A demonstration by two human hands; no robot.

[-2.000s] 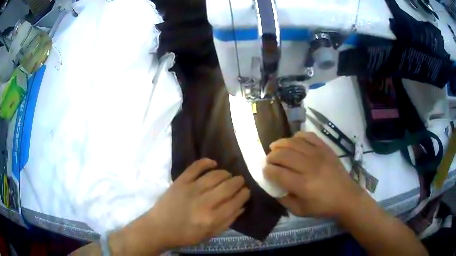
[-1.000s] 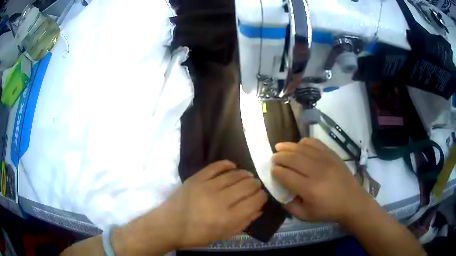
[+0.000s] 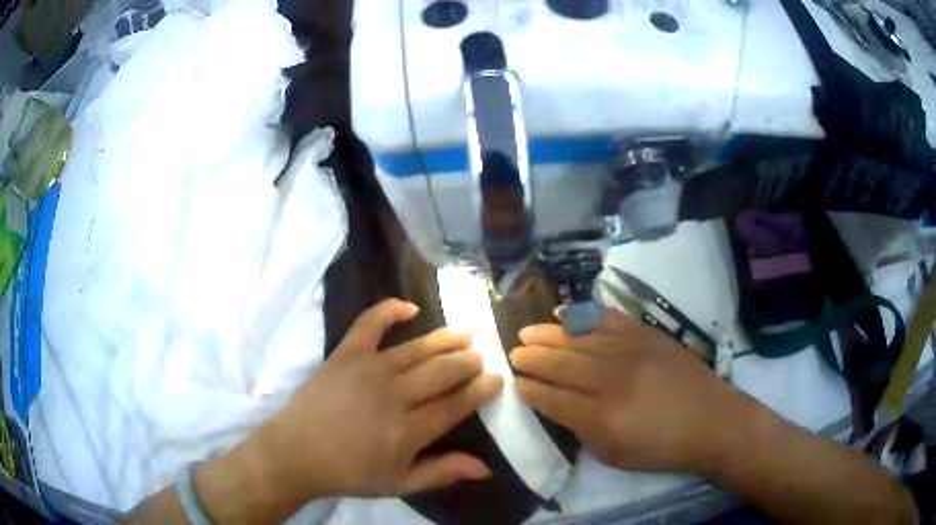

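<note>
A dark brown fabric panel lies under the sewing machine head. A narrow, slightly curved white strip lies on it, running from the needle area toward the table's front edge. My left hand lies palm down on the fabric left of the strip, fingertips at its edge, thumb and fingers apart. My right hand lies flat just right of the strip, its fingertips beside it. The needle and presser foot are mostly hidden under the machine head.
A large heap of white fabric lies left of the machine. Thread snips lie right of the needle, partly behind my right hand. A phone-like dark rectangle and a dark green strap are at the right. A black printed band wraps the machine arm.
My right hand has let go of the strip's near end and now lies flat beside it. My left hand has moved up to the strip's left edge. The view has shifted closer to the machine head.
</note>
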